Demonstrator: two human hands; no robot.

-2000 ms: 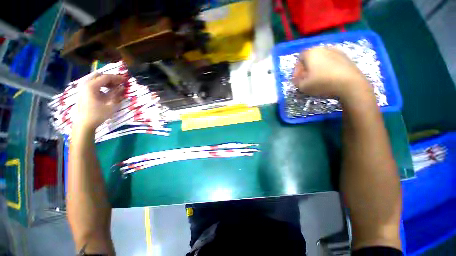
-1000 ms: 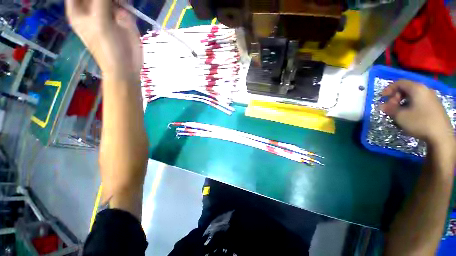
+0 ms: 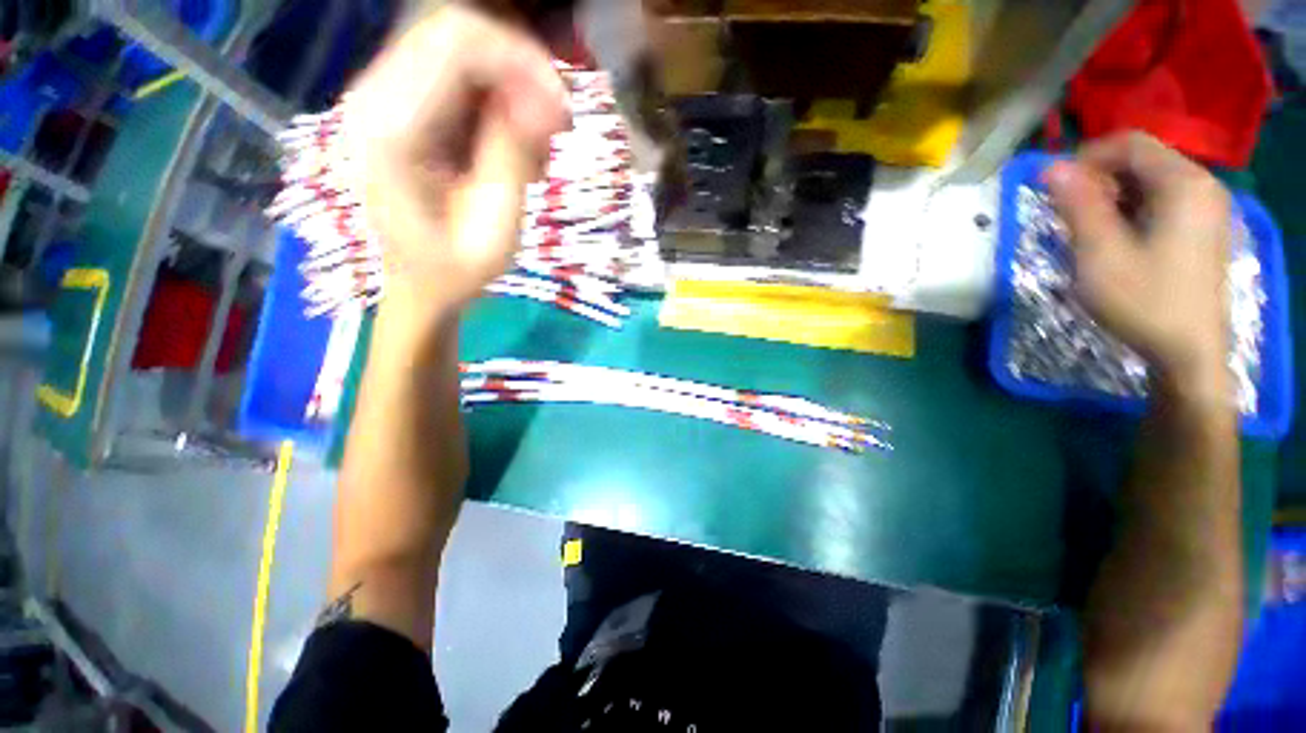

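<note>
My left hand (image 3: 456,158) is raised and blurred over the white wire stack (image 3: 573,215) with red bands; its fingers are curled, and I cannot tell whether it holds a lead. My right hand (image 3: 1146,251) is over the blue terminal tray (image 3: 1008,344), which is full of small silver terminals; its thumb and fingers are bent towards each other, and nothing can be made out between them. A small group of white leads (image 3: 645,391) with red bands lies on the green bench in front of the press. The crimping die (image 3: 728,179) sits under the press head.
The brown press head (image 3: 802,57) is at the top centre, with a yellow plate (image 3: 788,317) at its front edge. A red bin (image 3: 1182,86) stands behind the terminal tray. A blue box (image 3: 279,358) is at the bench's left side, and another blue bin (image 3: 1279,673) is at lower right.
My left hand has moved right, from the upper left to over the wire stack, and the lead seen extending from it no longer shows. My right hand stays over the tray. The camera view has shifted.
</note>
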